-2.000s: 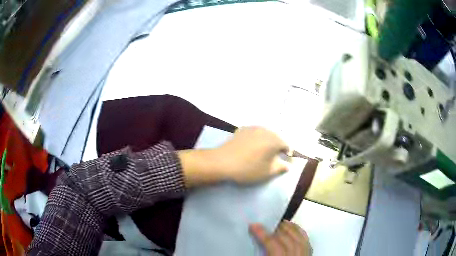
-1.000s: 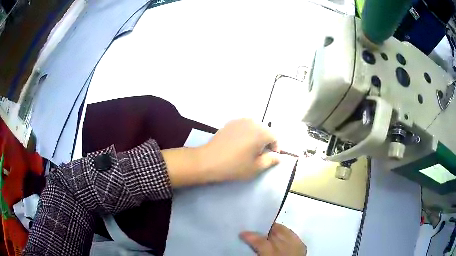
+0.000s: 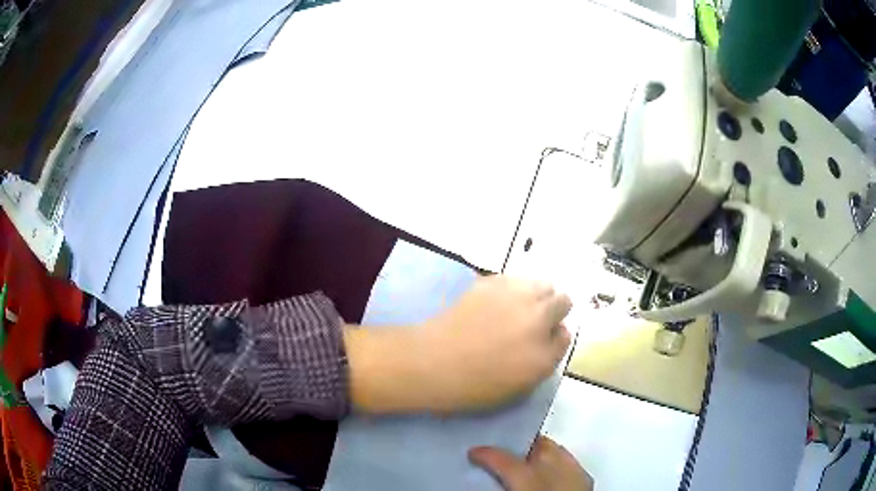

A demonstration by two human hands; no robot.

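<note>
A pale grey-blue panel (image 3: 403, 446) lies over a dark maroon panel (image 3: 259, 235), left of the sewing machine's needle area. My left hand (image 3: 461, 345) is slightly blurred, its fingers curled down on the panels' upper right edge, just left of the presser foot (image 3: 648, 297). My right hand (image 3: 538, 470) is cut off by the bottom edge of the picture. It holds the pale panel's right edge, thumb on top. The fingertips of both hands are partly hidden. The beige needle plate (image 3: 644, 364) shows right of the cloth.
The cream machine head (image 3: 663, 163) stands at the right. Pale strips with dark edges (image 3: 125, 182) lie at the far left. An orange-red basket (image 3: 29, 316) is at the left edge. A pale panel (image 3: 759, 403) lies right of the needle plate.
My left hand has moved down and right along the cloth edge, its fingers more curled. The maroon strip beyond the pale panel's right edge two seconds ago no longer shows. My right hand has barely moved.
</note>
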